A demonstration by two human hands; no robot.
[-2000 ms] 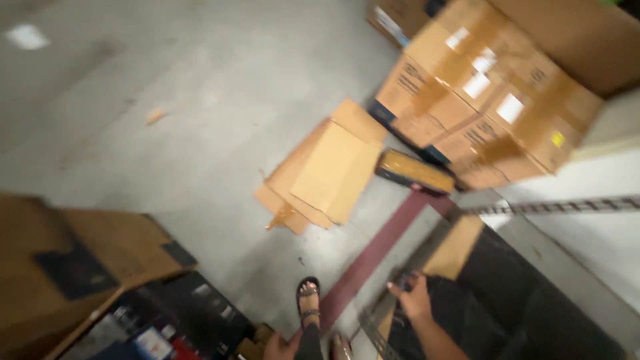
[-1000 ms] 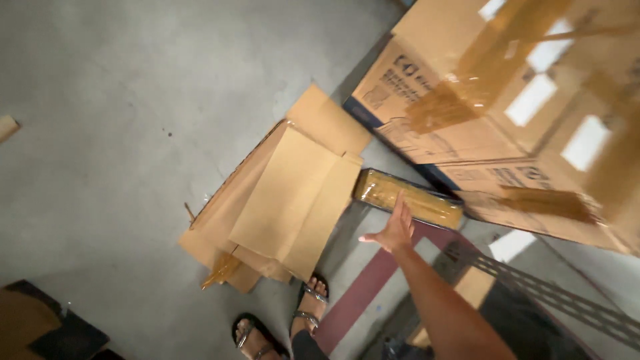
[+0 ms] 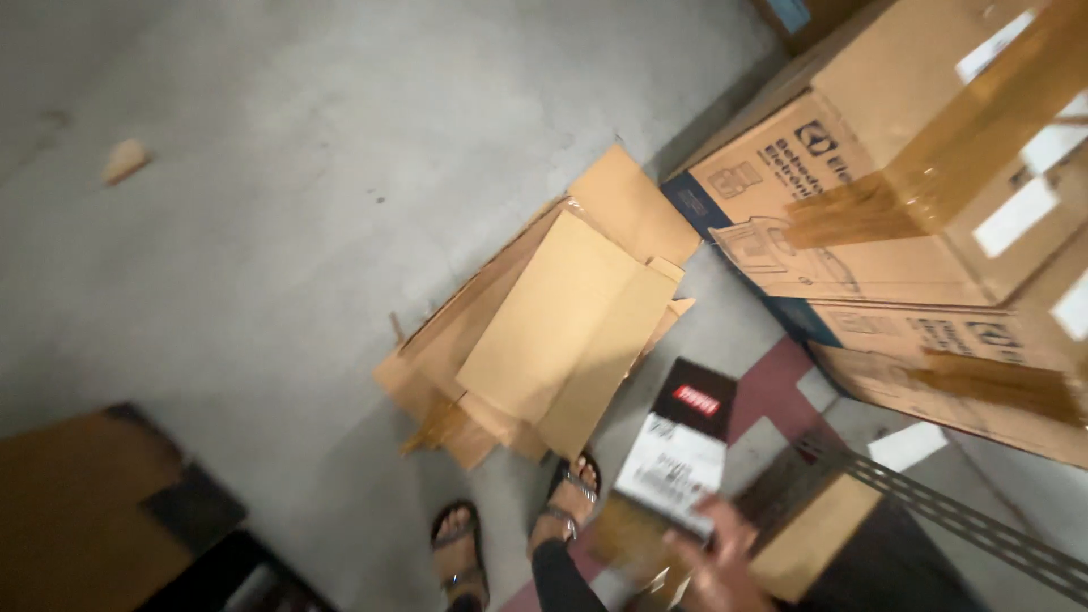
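My right hand (image 3: 718, 552), at the lower right of centre, grips the near end of a long narrow box (image 3: 680, 438). The box has a black end with a red logo, a white label bearing writing, and brown tape toward its near end. It is blurred and held above the floor by my feet. Left of it, flattened cardboard pieces (image 3: 561, 319) lie on the concrete floor. My left hand is out of view.
Large taped cardboard cartons (image 3: 858, 195) stand stacked at the right. A perforated metal upright (image 3: 960, 510) crosses the lower right. A dark-edged cardboard box (image 3: 85, 510) is at the lower left. A maroon line (image 3: 778, 382) marks the floor.
A second ago my right hand was open over the long box beside the cartons. Now the box is in my hand, off that spot and nearer my feet.
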